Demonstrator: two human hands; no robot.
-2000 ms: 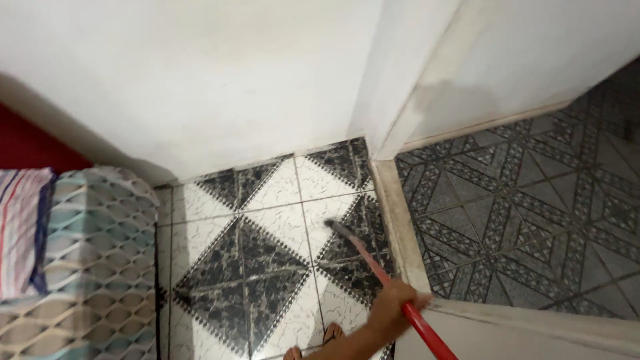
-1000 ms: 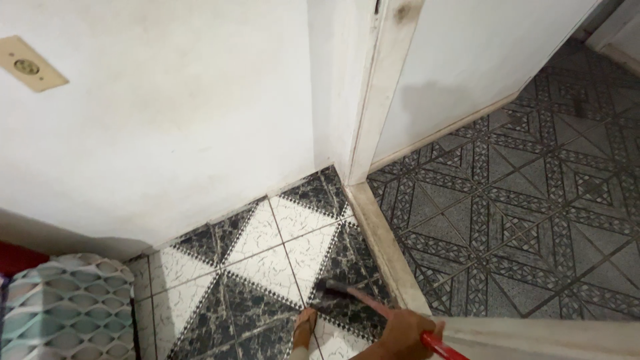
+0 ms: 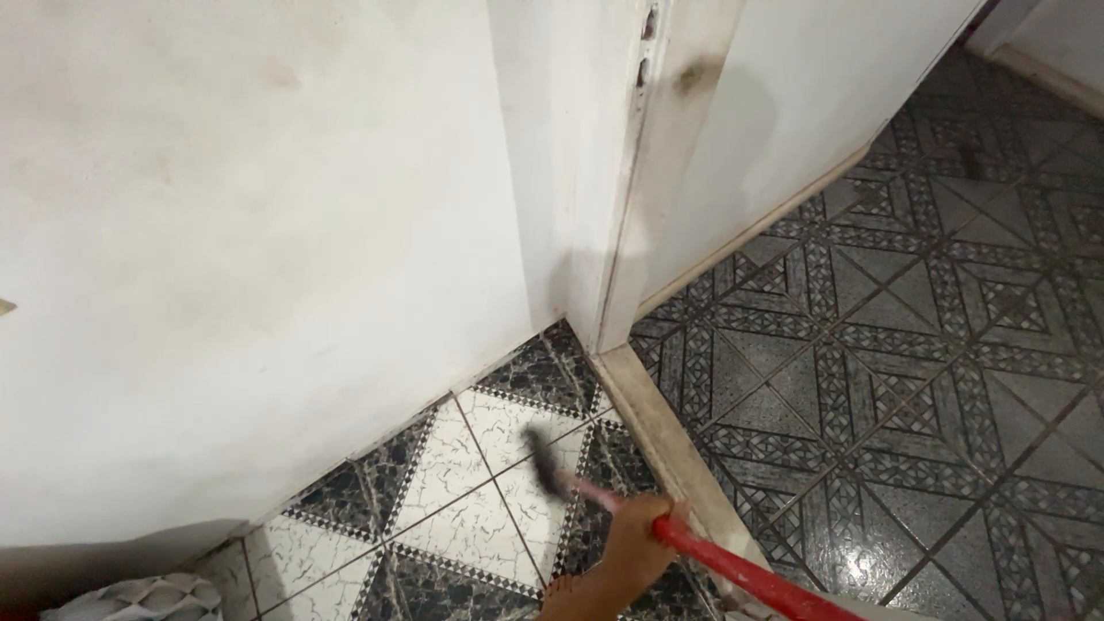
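My left hand (image 3: 642, 539) reaches in from the bottom centre and is closed around a long red handle (image 3: 750, 573). The handle slants from the lower right up to a dark tool head (image 3: 545, 461), blurred, its exact kind unclear. This head is over a white marbled floor tile (image 3: 470, 509), beside black patterned tile, short of the doorway; whether it touches the floor cannot be told. My right hand is out of view.
A white wall (image 3: 259, 259) runs along the tiles to a door frame (image 3: 625, 259). A pale threshold strip (image 3: 681, 457) borders grey patterned floor (image 3: 871, 405). Patterned fabric (image 3: 138, 599) shows at lower left.
The tool head was over black tile a second ago and is now over white tile, nearer the wall. The hand keeps hold of the red handle. The view has shifted.
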